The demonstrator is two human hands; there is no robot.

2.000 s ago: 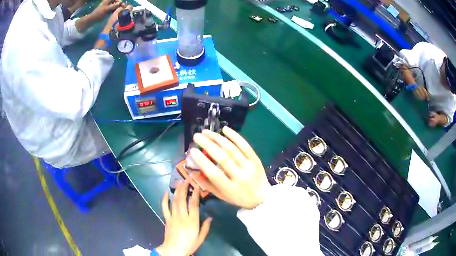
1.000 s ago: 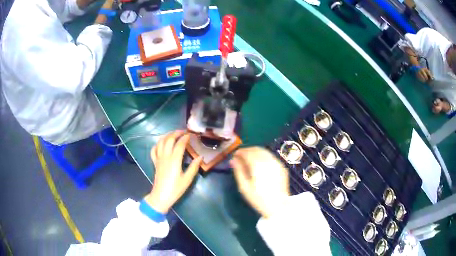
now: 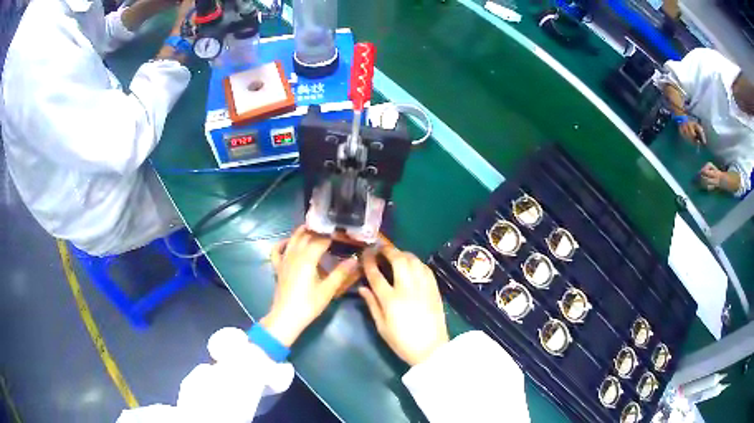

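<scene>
The toggle clamp press (image 3: 354, 157) stands at the bench edge, its red handle (image 3: 362, 73) upright and untouched. The clear pinkish pressing head (image 3: 343, 216) is raised above the orange-brown nest (image 3: 351, 277). My left hand (image 3: 307, 273) lies on the nest's left side, thumb pointing inward over its top. My right hand (image 3: 403, 299) is at the nest's right side, fingertips near a dark round shape on the nest. The fingers hide most of the nest, and whether either hand grips a part cannot be told. Several round watch cases (image 3: 539, 270) sit in the black tray (image 3: 608, 248) at right.
A blue control box (image 3: 331, 91) behind the press bears a second orange-brown block (image 3: 259, 92) and a clear cylinder (image 3: 315, 37). Cables (image 3: 236, 202) lie left of the press. A white-coated person (image 3: 83, 132) sits at left, another (image 3: 713, 103) at far right. White paper (image 3: 697, 273) lies beyond the tray.
The right hand first let go of the handle, which swung upright, and the pressing head rose. Since then both hands have closed in over the nest, covering more of it.
</scene>
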